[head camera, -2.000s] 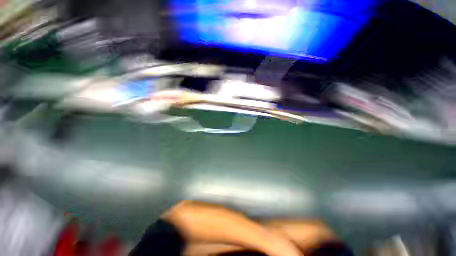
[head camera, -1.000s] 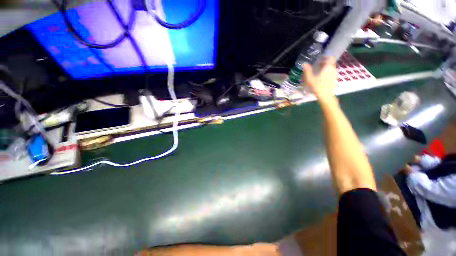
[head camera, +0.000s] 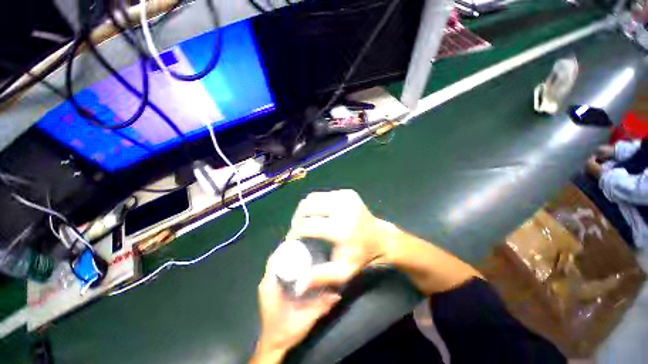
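The water bottle (head camera: 293, 261) is between my two hands over the green bench (head camera: 405, 170), with its white cap facing up towards me. Most of its body is hidden by my fingers. My left hand (head camera: 288, 306) is wrapped around the bottle from the lower left. My right hand (head camera: 341, 231) closes around its top from the right, with fingers beside the cap. Slight blur hides the exact finger contact.
The monitor (head camera: 170, 92) and hanging black cables are behind at left. A smartphone (head camera: 156, 211) and white cable (head camera: 245, 206) lie at the back ledge. A whitish object (head camera: 558, 85) and black phone (head camera: 590, 115) are farther right. A carton (head camera: 561, 263) and a seated person (head camera: 625, 174) are at right.
My right hand has come back from the ledge at the right with the bottle. My left hand has risen into view around the bottle. The view has turned.
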